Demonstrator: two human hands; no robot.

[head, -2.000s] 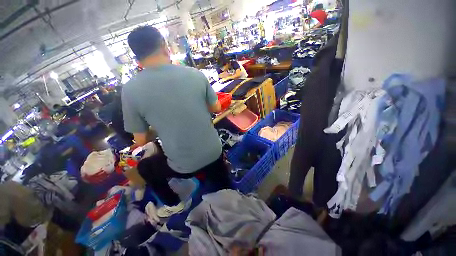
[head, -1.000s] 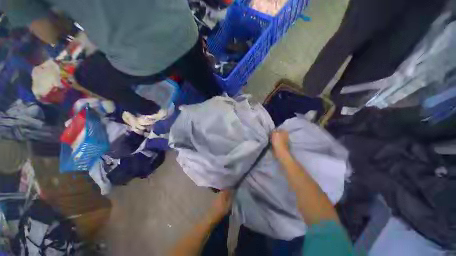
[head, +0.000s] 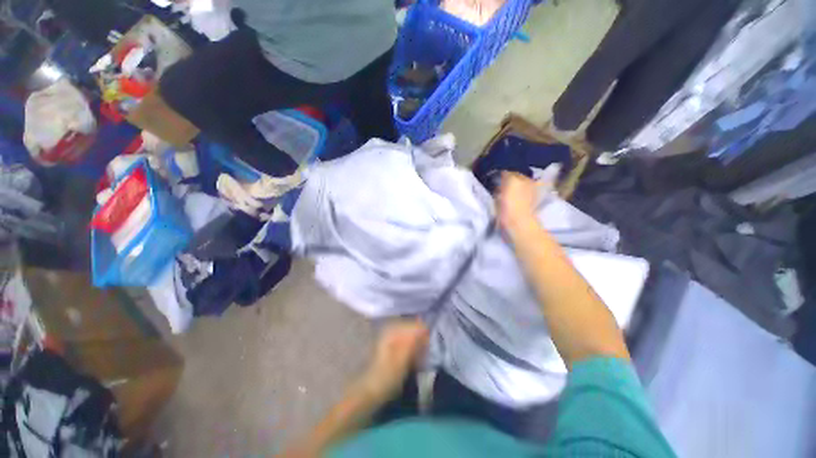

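Note:
A large bundle of light grey cut pieces (head: 394,228) lies in front of me, gathered at its middle by a dark band or strip. My right hand (head: 516,199) is closed on the far end of the gathered line. My left hand (head: 400,347) is at the near end of the dark strip, blurred, with its fingers closed on it. The cloth spreads out on both sides of the strip. What lies under the bundle is mostly hidden.
A person in a grey-green shirt (head: 327,36) sits just ahead. Blue crates (head: 447,67) stand beyond the bundle. A cardboard box (head: 573,170) holds navy cloth. A light blue basket (head: 148,241) and scraps are at left. Dark cloth (head: 716,241) lies at right.
Since the earliest frame the view has tilted down and both arms have come into sight. Since the second, my right hand has moved slightly up and the left slightly up, with the bundle still between them.

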